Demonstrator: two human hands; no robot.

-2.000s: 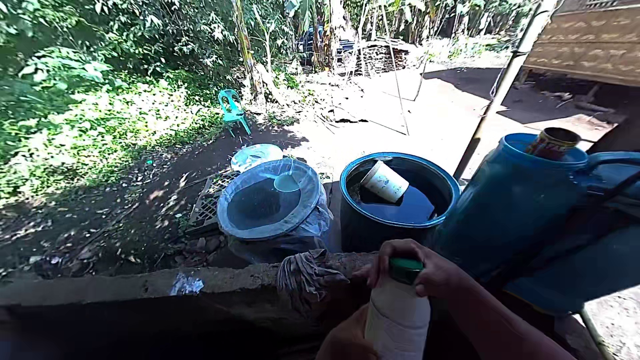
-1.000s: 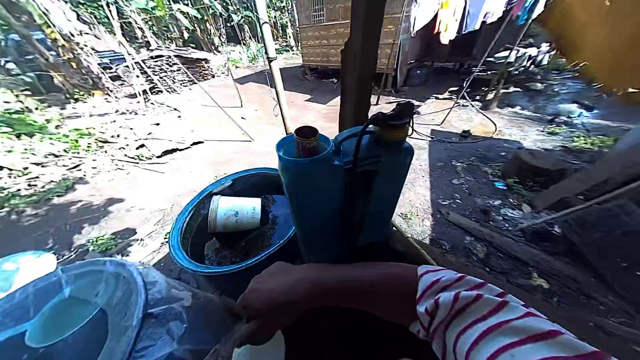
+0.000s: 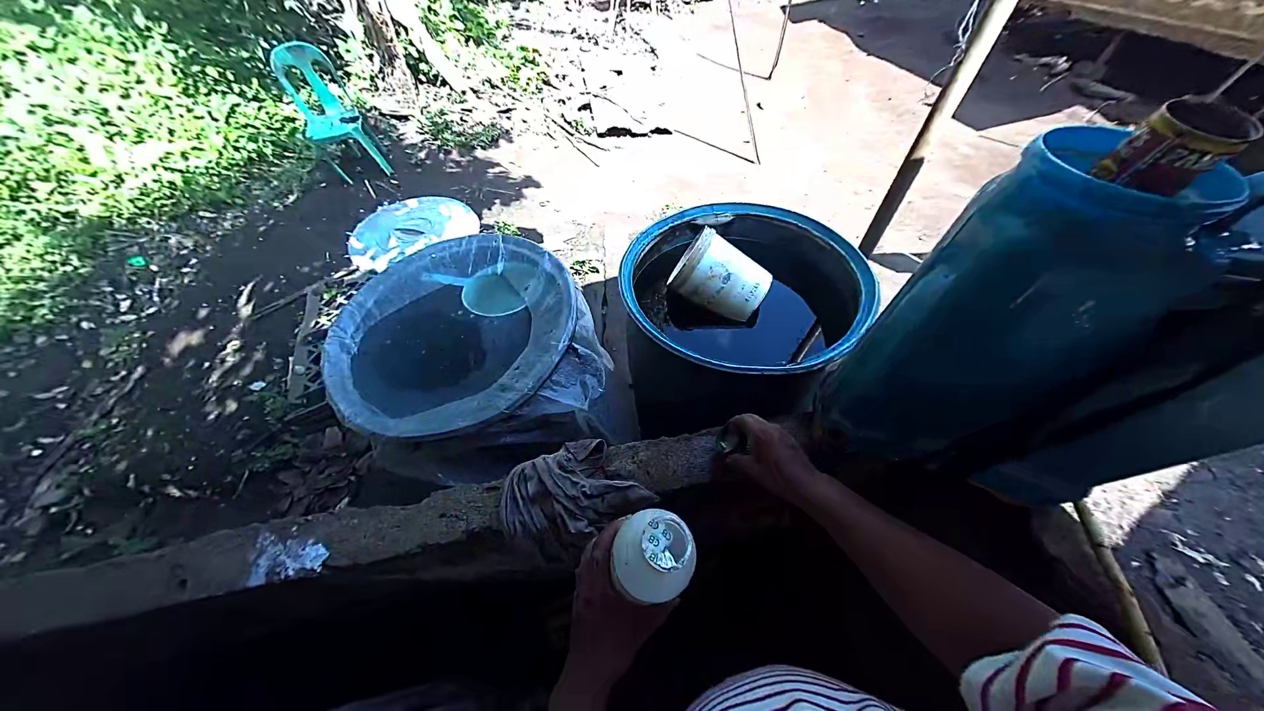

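My left hand [image 3: 604, 617] is wrapped around an uncapped white plastic bottle [image 3: 654, 556], whose mouth shows a torn foil seal. On top of the concrete wall [image 3: 415, 528], my right hand [image 3: 765, 452] has its fingers around a small dark green cap [image 3: 732, 440], mostly hidden by them. A crumpled grey cloth [image 3: 568, 491] drapes over the wall between my hands, close to the bottle. To the right of my right hand stands a blue backpack sprayer tank [image 3: 997, 296] with a printed tin can [image 3: 1175, 146] in its top opening.
Beyond the wall, a blue drum [image 3: 632, 286] holds dark water and a tilted white bucket [image 3: 721, 276]. Left of it, a plastic-lined tub [image 3: 341, 380] holds water and a pale dipper [image 3: 496, 292]. A green plastic chair [image 3: 321, 104] and a slanted pole [image 3: 933, 123] stand farther off.
Two seconds ago the green cap was on the bottle under my right hand; now the bottle is uncapped and my right hand is at the wall top. The view swung right and back.
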